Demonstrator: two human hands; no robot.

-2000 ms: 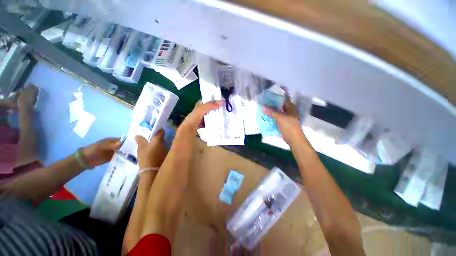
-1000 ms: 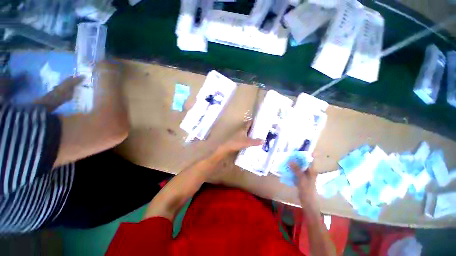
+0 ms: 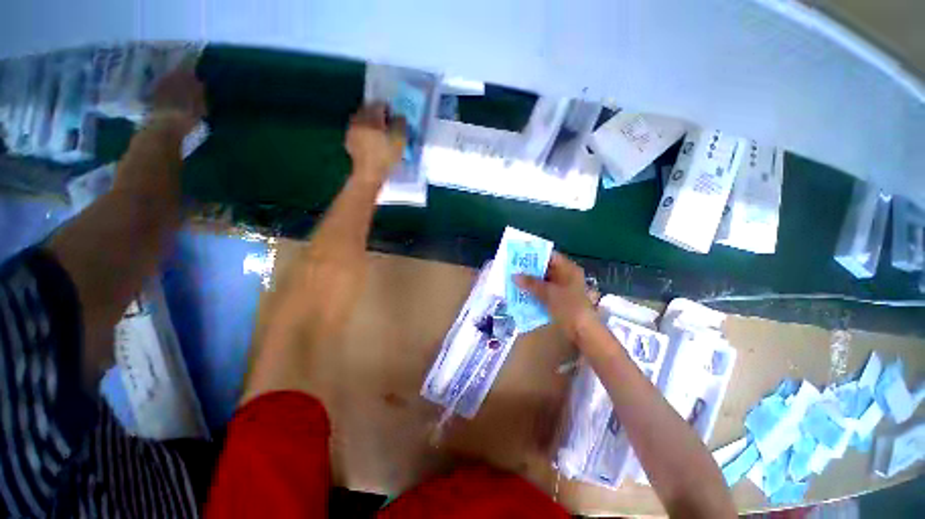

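My left hand (image 3: 373,147) reaches to a blister tray (image 3: 406,193) on the green belt. Its fingers are curled over the tray's left side, beside a light blue leaflet; whether they grip is unclear. My right hand (image 3: 563,292) holds a blue and white leaflet (image 3: 525,266) over the upper end of another blister tray (image 3: 469,355) on the brown bench. Dark parts show inside that tray. More blister trays (image 3: 611,405) lie side by side under my right forearm, partly hidden by it.
A loose leaflet pile (image 3: 801,436) lies at the bench's right. White boxes (image 3: 700,188) and trays lie on the belt (image 3: 274,132). A pale panel (image 3: 487,35) overhangs it. At left, a person in striped sleeves reaches over the belt, near a blue surface (image 3: 228,324).
My left hand has moved from the bench trays up to the belt. My right hand, with a leaflet, has moved from the right-hand trays to the left one. The small leaflet left of it no longer shows.
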